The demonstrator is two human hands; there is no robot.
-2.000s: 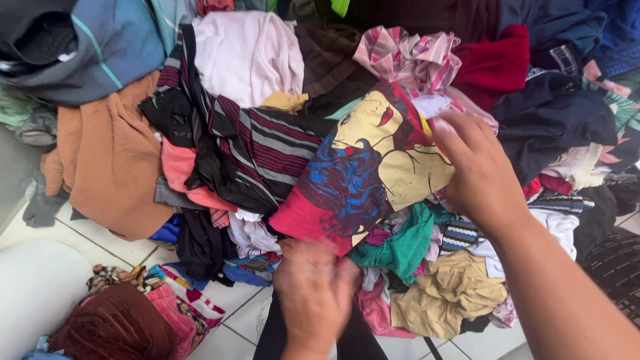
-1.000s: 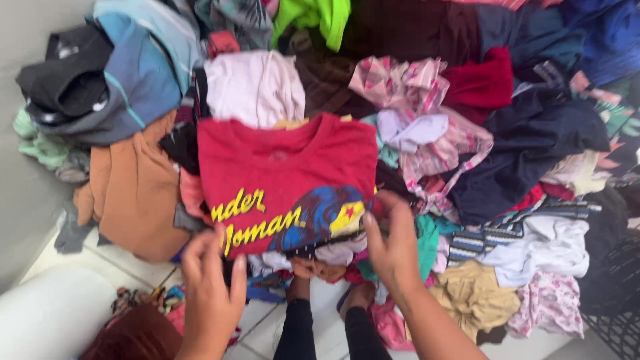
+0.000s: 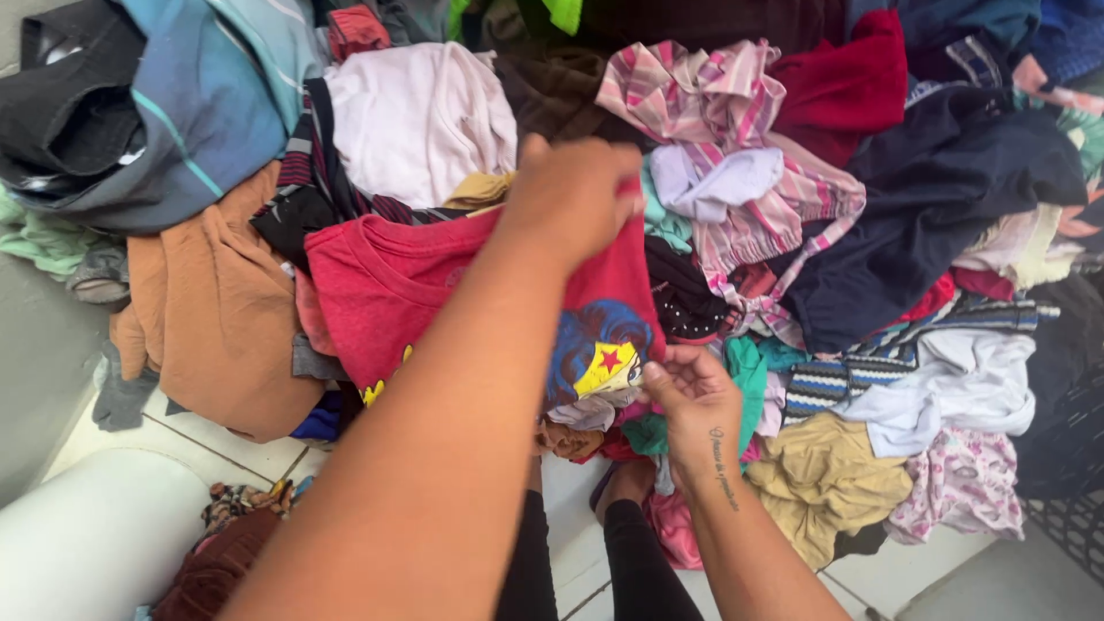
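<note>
A red T-shirt [image 3: 392,267] with a printed face and yellow lettering lies, folded, on the heap of clothes. My left hand [image 3: 582,194] reaches across the shirt and pinches its upper right edge near the shoulder; my forearm covers the middle of the print. Lower down, my right hand [image 3: 690,392] holds the shirt's lower right corner between thumb and fingers, beside the printed face. Right of the shirt are a pink striped garment [image 3: 690,95] and a lilac cloth piece [image 3: 716,183]. A pale pink garment [image 3: 423,121] lies just above it.
Clothes pile up all around: a brown garment [image 3: 216,302] at left, navy cloth [image 3: 931,198] and a tan garment [image 3: 828,483] at right. A white rounded object [image 3: 95,535] stands lower left. A black mesh basket [image 3: 1069,526] is at the right edge. My legs and feet are below.
Two seconds ago the shirt was bunched in my hands; one second ago it lay spread with both hands near its lower edge. My left hand has moved up and across to its upper right edge.
</note>
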